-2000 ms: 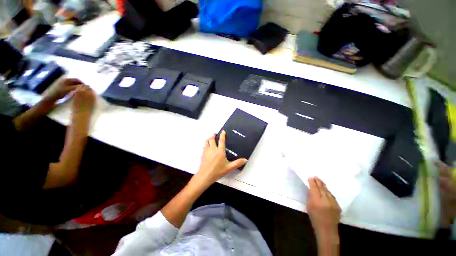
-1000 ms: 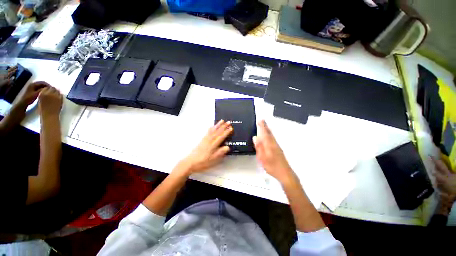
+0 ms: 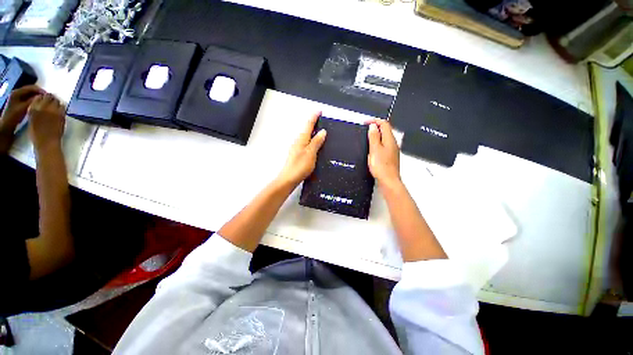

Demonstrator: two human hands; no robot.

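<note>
A black box [image 3: 338,177] with two lines of white lettering lies on the white table in front of me. My left hand [image 3: 304,151] grips its left edge near the far corner. My right hand [image 3: 384,152] grips its right edge near the far corner. Three black open-faced boxes stand side by side at the left; the nearest one [image 3: 239,114] has a white gadget [image 3: 222,89] in its recess. A black printed card piece [image 3: 434,114] with tabs lies flat to the right, partly on the black strip.
White card pieces [image 3: 479,222] lie at the right. A clear bag with a white item [image 3: 378,75] lies on the black strip [image 3: 291,48]. White cables [image 3: 104,28] are heaped at the far left. Another person's hands [image 3: 38,114] are at the left. A book [image 3: 472,22] lies at the back.
My hands have moved from the near part of the black box to its far corners and now hold both sides. The black box at the right is no longer in view.
</note>
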